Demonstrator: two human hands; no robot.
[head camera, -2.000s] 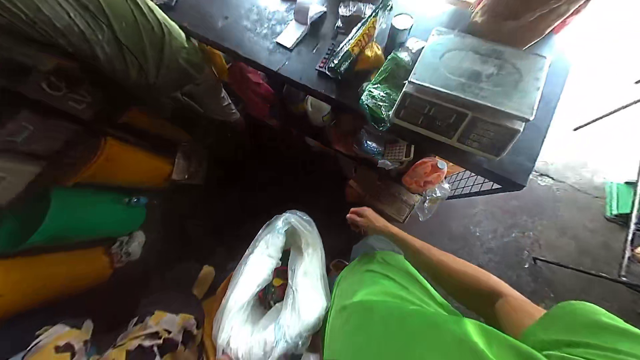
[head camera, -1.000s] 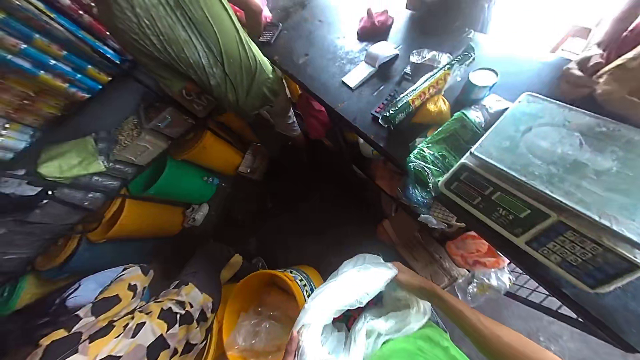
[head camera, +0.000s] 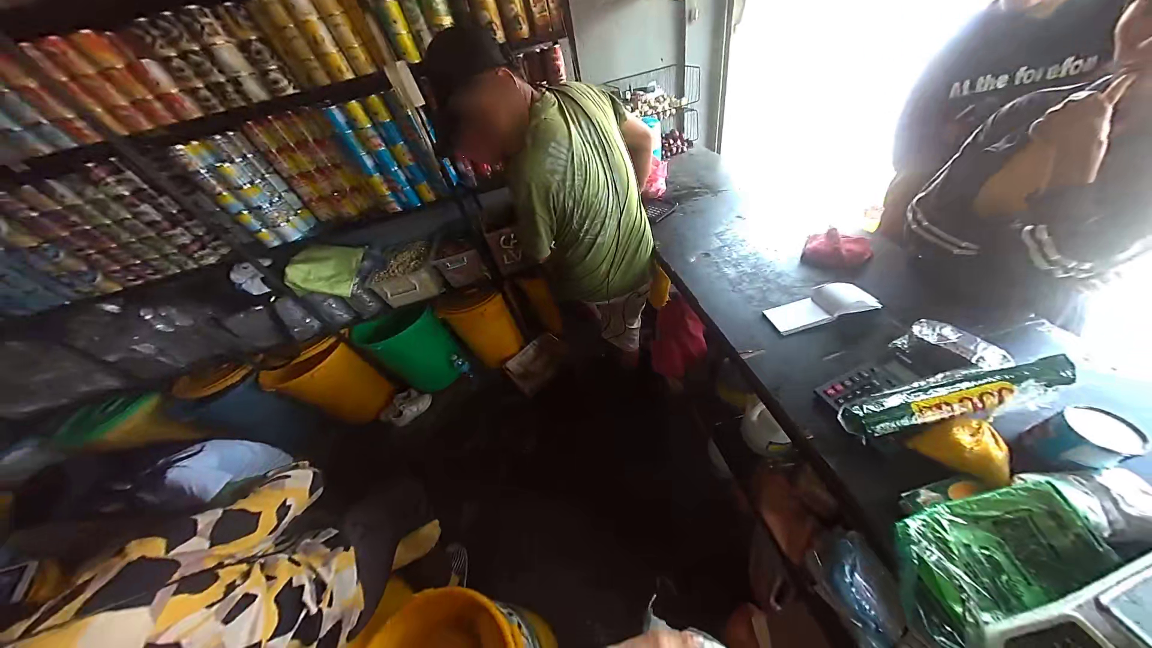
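Observation:
At the bottom edge, a sliver of one of my hands (head camera: 661, 640), which seems to be my left hand, shows against a white plastic bag (head camera: 664, 621). Most of the hand and bag lies below the frame, so the grip is hidden. My right hand is out of view. Just left of the bag is the rim of a yellow bucket (head camera: 450, 601). On the dark counter (head camera: 720, 270) at the right lie a calculator (head camera: 864, 382), a green plastic-wrapped pack (head camera: 958, 396), an open notebook (head camera: 823, 308) and a green plastic-wrapped bundle (head camera: 1008, 544). A scale's corner (head camera: 1080, 612) shows lower right.
A person in a green shirt (head camera: 585, 189) stands by the shelves of cans (head camera: 297, 171). Someone in patterned clothing (head camera: 225, 567) is close at lower left. Another person (head camera: 1017, 162) stands across the counter. Yellow and green bins (head camera: 409, 346) line the shelf base.
The view has swung up and left. The white bag, seen between both my hands a second ago, now shows only at the bottom edge. Earlier, my right arm reached toward the counter's underside.

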